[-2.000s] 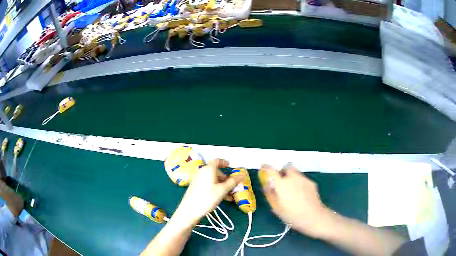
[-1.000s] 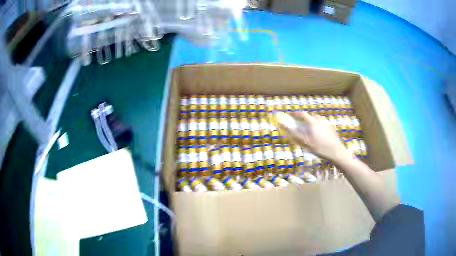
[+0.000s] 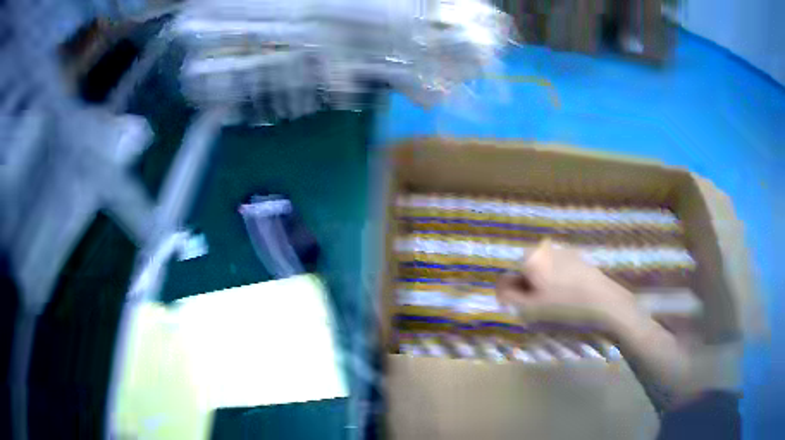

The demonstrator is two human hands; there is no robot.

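Note:
The open brown packing carton (image 3: 516,391) stands at the right, blurred. Inside are tight rows of yellow units (image 3: 465,251) with white and blue bands. My right hand (image 3: 559,284) is over the rows, near the middle of the carton, with the fingers curled. Blur hides whether it holds a unit. My left hand is out of the picture.
Left of the carton is the green bench (image 3: 258,155) with a pale sheet (image 3: 258,344), a yellow sheet (image 3: 159,378) and a black device with a white cable (image 3: 297,241). White wrapped bundles (image 3: 327,51) lie at the top. Blue floor (image 3: 732,129) lies beyond.
The view has swung from the bench units to the carton, then slightly left, so the carton sits further right. My right hand has moved lower over the rows and its fingers look more curled.

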